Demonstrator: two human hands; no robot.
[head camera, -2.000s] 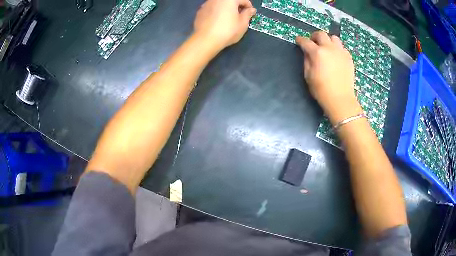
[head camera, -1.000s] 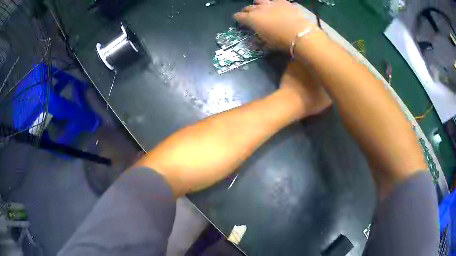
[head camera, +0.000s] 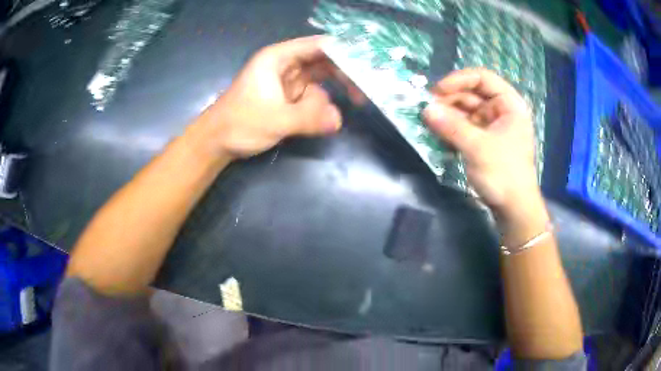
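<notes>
A green and white circuit board strip (head camera: 388, 94) is held slantwise above the bench, blurred by motion. My left hand (head camera: 283, 101) grips its upper left end, with some fingers hidden behind it. My right hand (head camera: 482, 119) is at the strip's right side, thumb and forefinger close together over its surface; whether they pinch a small part or touch the strip is too blurred to tell. More green board panels (head camera: 500, 58) lie in columns behind and to the right of my right hand.
A blue bin (head camera: 584, 130) with green strips stands at the right. A dark block (head camera: 410, 233) lies near the front. A cream tape scrap (head camera: 231, 294) is at the front edge. Loose strips (head camera: 130, 47) lie far left, a solder spool (head camera: 10, 174) at the left edge.
The view has swung back right from the loose strips at left. My hands, crossed over there a second ago, are now apart, with a strip raised between them.
</notes>
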